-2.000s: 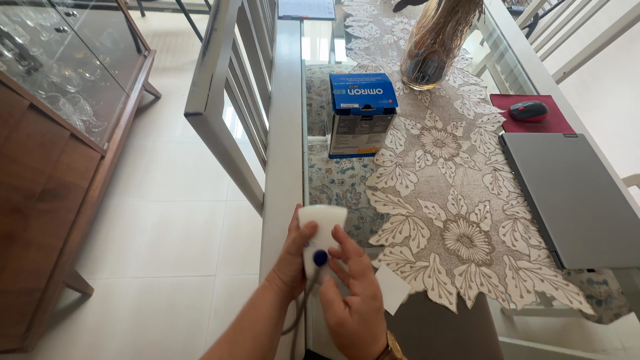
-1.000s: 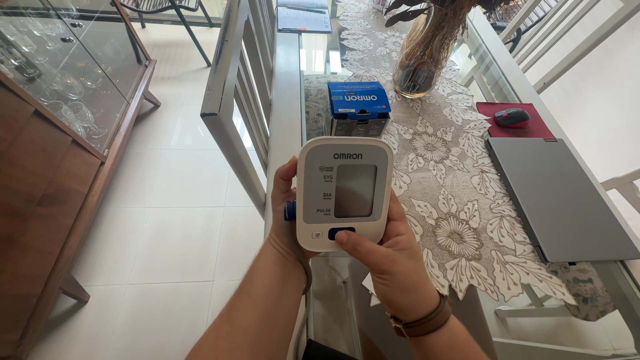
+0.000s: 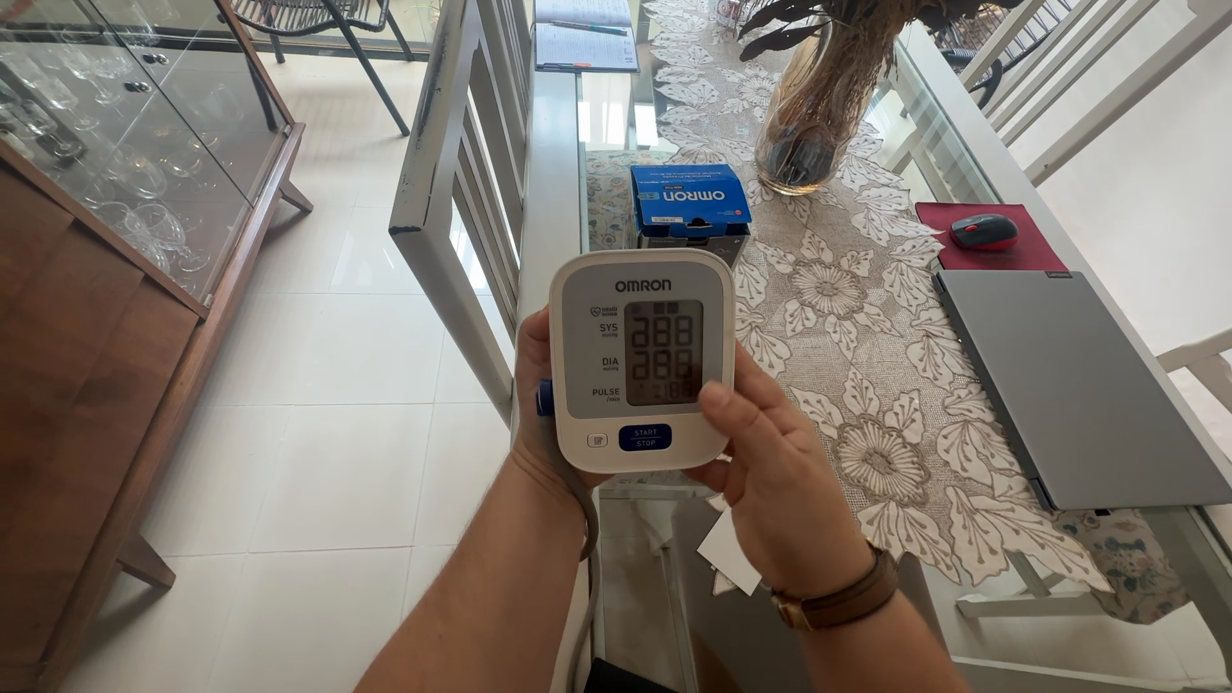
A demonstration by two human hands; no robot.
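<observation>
An Omron blood pressure monitor (image 3: 587, 385) faces me upright, its display lit with dark digit segments. My left hand (image 3: 539, 423) holds it from behind at the left edge, beside a blue air plug in its side. A grey tube (image 3: 590, 539) hangs from there past my left wrist. My right hand (image 3: 780, 452) grips the lower right edge, thumb at the corner of the display, and wears a brown strap on the wrist. Directly behind the monitor, a blue Omron box (image 3: 688, 197) stands on the glass table, its lower part partly hidden.
A lace table runner (image 3: 828, 289) lies along the glass table. On or beside it are a glass vase (image 3: 804, 144) of dried stems, a closed grey laptop (image 3: 1088, 385), a mouse (image 3: 984, 231) and an open notebook (image 3: 585, 37). A white chair (image 3: 438, 173) and a glass-fronted cabinet (image 3: 207, 318) stand left.
The monitor was turned from its white side to its front. Its display, blank one second ago, now shows segments. My right thumb has moved from the start button to the display's lower right corner.
</observation>
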